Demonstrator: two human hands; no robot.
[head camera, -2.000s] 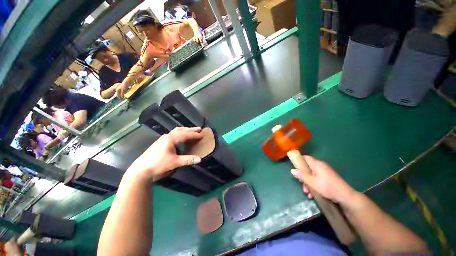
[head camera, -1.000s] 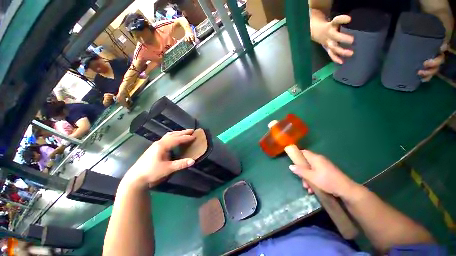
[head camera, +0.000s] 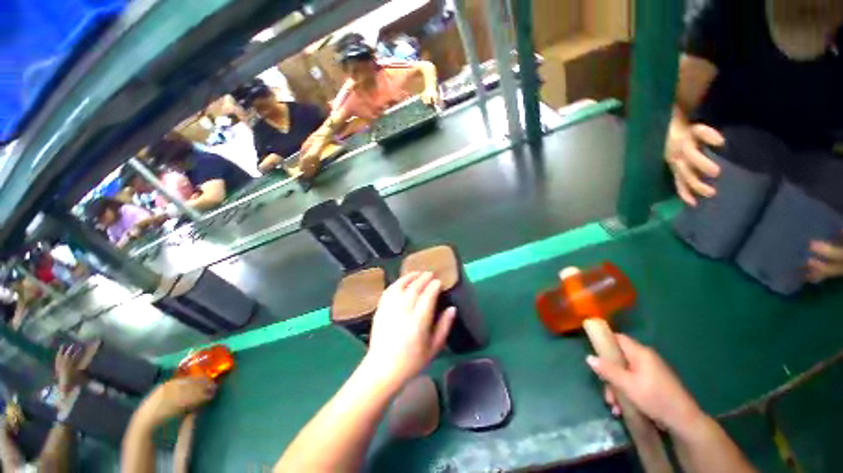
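Observation:
Two dark speaker cabinets stand side by side on the green bench, the left one (head camera: 359, 297) and the right one (head camera: 467, 309), both with brown wood-look tops. My left hand (head camera: 407, 319) lies over their near side, its fingertips on the near edge of the right cabinet's brown top and its thumb apart. My right hand (head camera: 647, 383) is closed around the pale handle of an orange-red mallet (head camera: 587, 300), held above the bench to the right. One end cap (head camera: 478, 394) lies dark underside up on the bench. A brown end cap (head camera: 416, 406) lies beside it, partly behind my left forearm.
Two dark cabinets (head camera: 356, 229) stand on the conveyor belt (head camera: 545, 189) beyond; another pair (head camera: 208, 300) is farther left. A neighbour's hand holds an orange mallet (head camera: 208, 362) at lower left. A person at right holds two grey cabinets (head camera: 758, 222). A green post (head camera: 647, 120) rises between.
The view has shifted. My left hand has moved from the brown cap to the cabinets' near side, and both brown tops show. The neighbour's mallet is nearer; the right-hand person's cabinets are now tilted together.

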